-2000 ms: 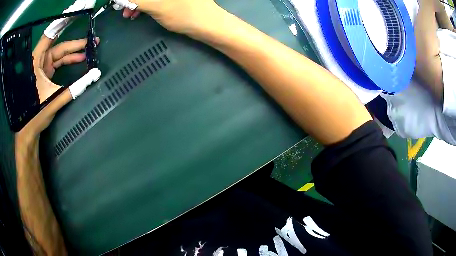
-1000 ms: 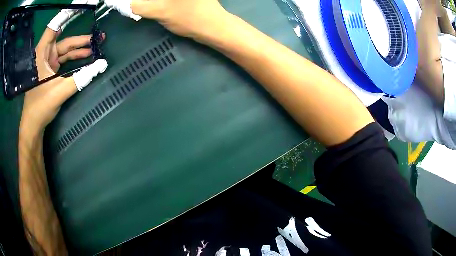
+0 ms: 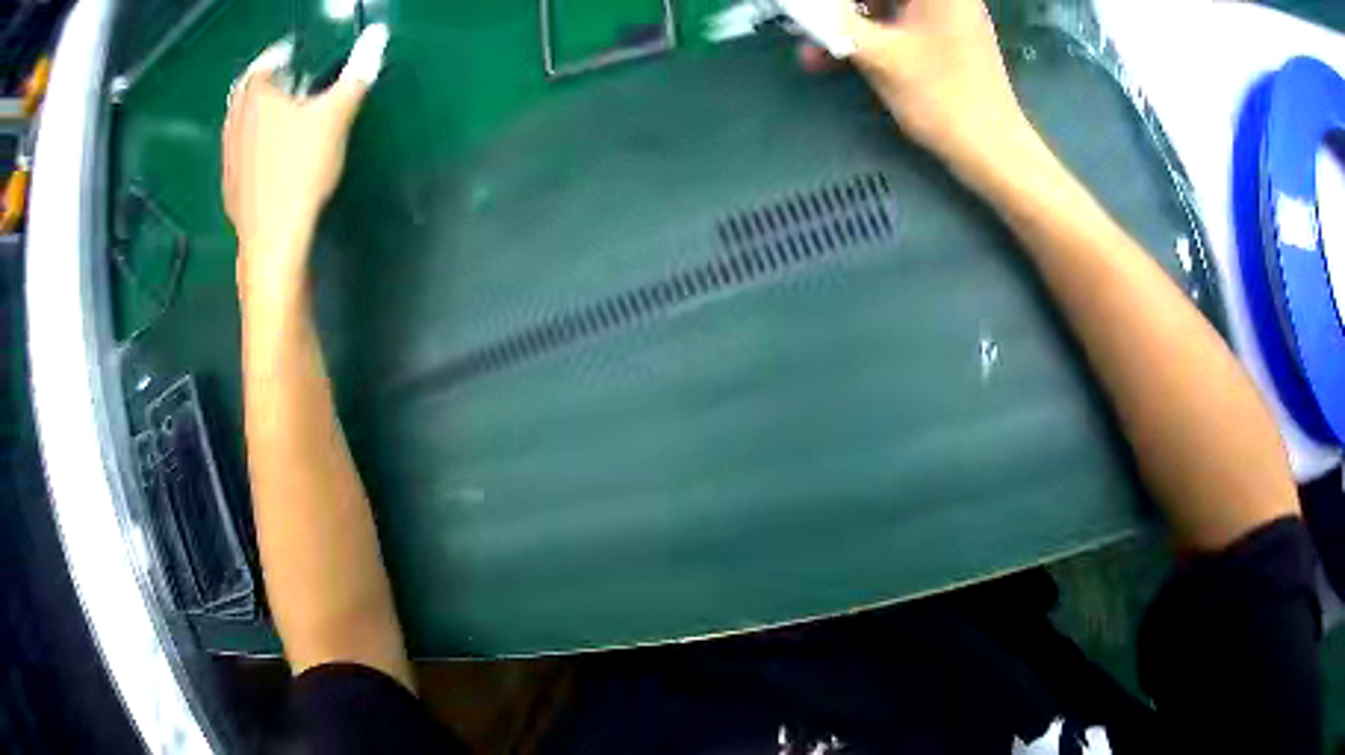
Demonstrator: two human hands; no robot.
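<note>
My left hand (image 3: 288, 140) is at the top left over the glossy green belt, with white cots on its fingertips. Thumb and finger are apart; blur and the picture's edge hide whether they hold something thin. My right hand (image 3: 937, 67) is at the top, fingers closed around what looks like the tweezers, a blurred pale streak (image 3: 745, 18) at its fingertips. A black phone frame (image 3: 609, 62) lies on the belt between the hands, cut off by the top edge. The carrier strip (image 3: 649, 303) with dark bars lies diagonally on the dark green mat (image 3: 738, 472).
Several nested phone frames (image 3: 199, 509) lie at the mat's left edge. Another thin dark outline (image 3: 180, 251) lies above them. A pale metal ledge (image 3: 74, 354) curves along the left. The blue reel (image 3: 1280, 251) is at the right on a white surface.
The view has swung left. The phone frame has left my left hand's earlier hold; a frame now lies on the belt. My hands are farther apart, and the left ledge and nested frames have come into view.
</note>
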